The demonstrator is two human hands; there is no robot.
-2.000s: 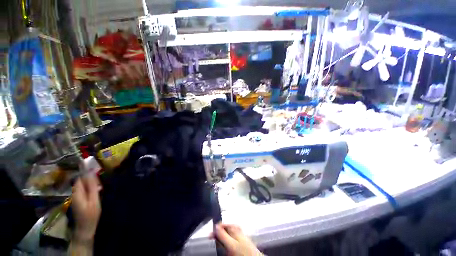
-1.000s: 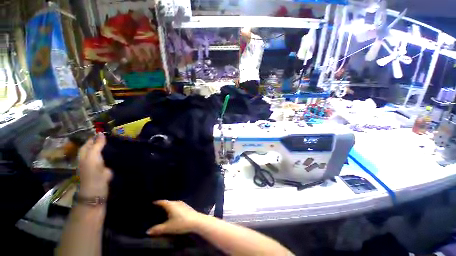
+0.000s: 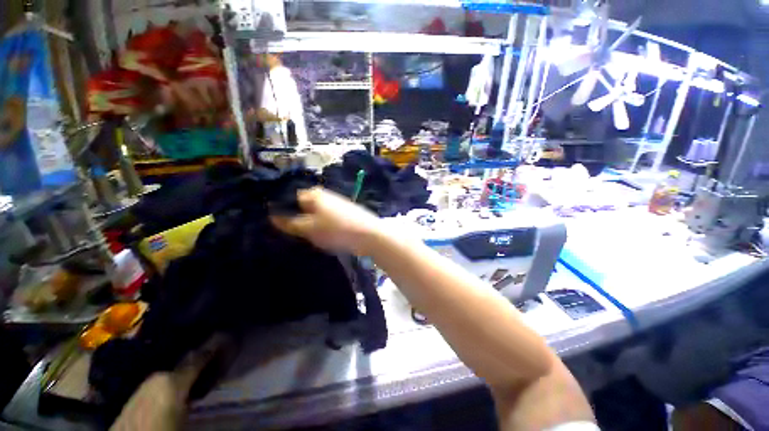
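A large heap of dark cloth (image 3: 253, 269) lies on the table left of the white sewing machine (image 3: 540, 252). My right hand (image 3: 325, 220) reaches across the machine head to the upper part of the heap; its fingertips are in the folds and look closed on the cloth. My left hand (image 3: 190, 375) is low at the heap's front edge, blurred and shaded; its fingers are partly hidden by cloth, so its grip is unclear. My right forearm hides the needle area and most of the shears. The green-handled tool (image 3: 359, 183) stands behind my right wrist.
A yellow packet (image 3: 177, 240), a red-and-white bottle (image 3: 126, 274) and an orange item (image 3: 114, 324) are left of the cloth. A dark pad (image 3: 575, 303) lies right of the machine. A person in white (image 3: 282, 101) stands at the back. Part of another person (image 3: 725, 404) shows at lower right.
My right hand has moved up and forward over the machine onto the heap. My left hand has dropped toward the table's front edge. The cloth has shifted, uncovering table front and the orange item.
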